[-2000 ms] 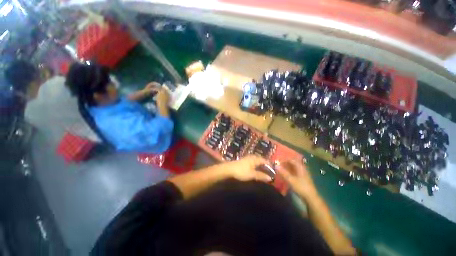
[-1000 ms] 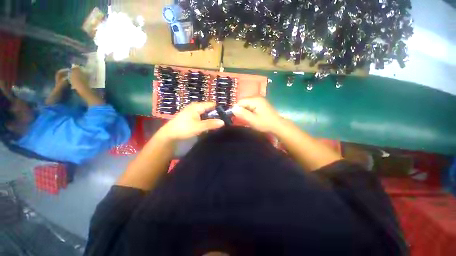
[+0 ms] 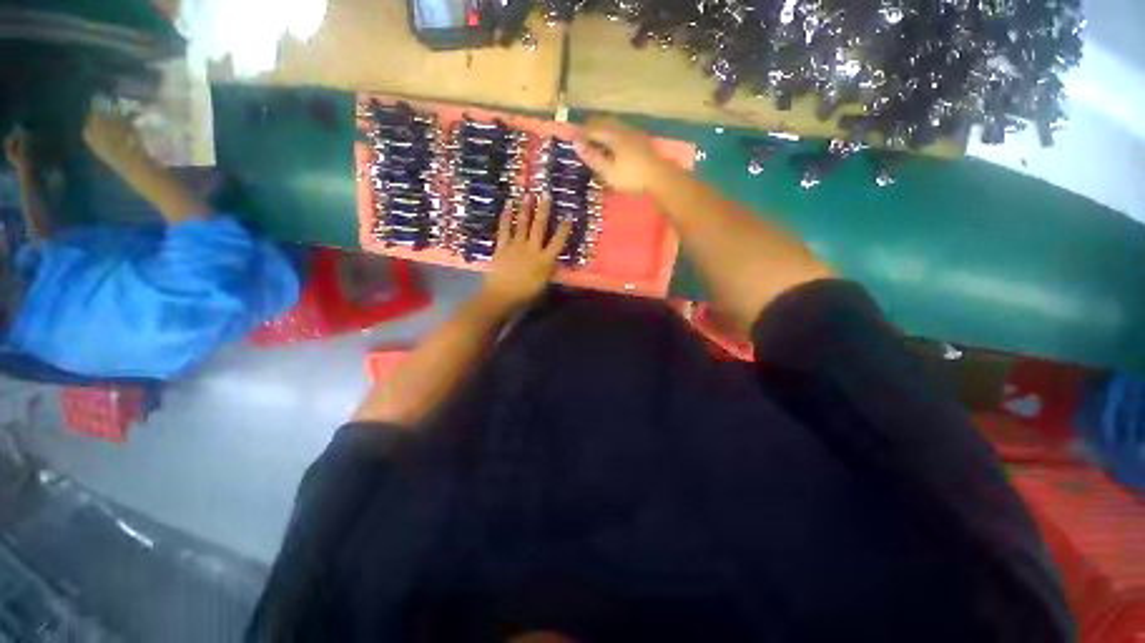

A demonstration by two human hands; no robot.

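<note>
A shallow red-orange tray (image 3: 640, 239) lies at the bench edge in front of me. Three columns of black-and-chrome pieces (image 3: 487, 189) stand in it, with bare tray at its right. My left hand (image 3: 525, 255) lies at the near end of the middle and right columns, fingers spread, holding nothing visible. My right hand (image 3: 618, 156) is at the far end of the right column, fingers bent down at the pieces. Whether it grips one is hidden.
A heap of loose black-silver pieces (image 3: 866, 63) lies beyond the tray on cardboard (image 3: 653, 86). A small blue-and-dark device (image 3: 450, 18) is cut off at the top. A blue-clad person (image 3: 157, 295) sits at left. Red crates (image 3: 1080, 528) stand at right.
The piece held between both hands a second ago no longer shows there. My right hand has moved forward to the tray's far side, and my left hand now lies spread over the columns' near end.
</note>
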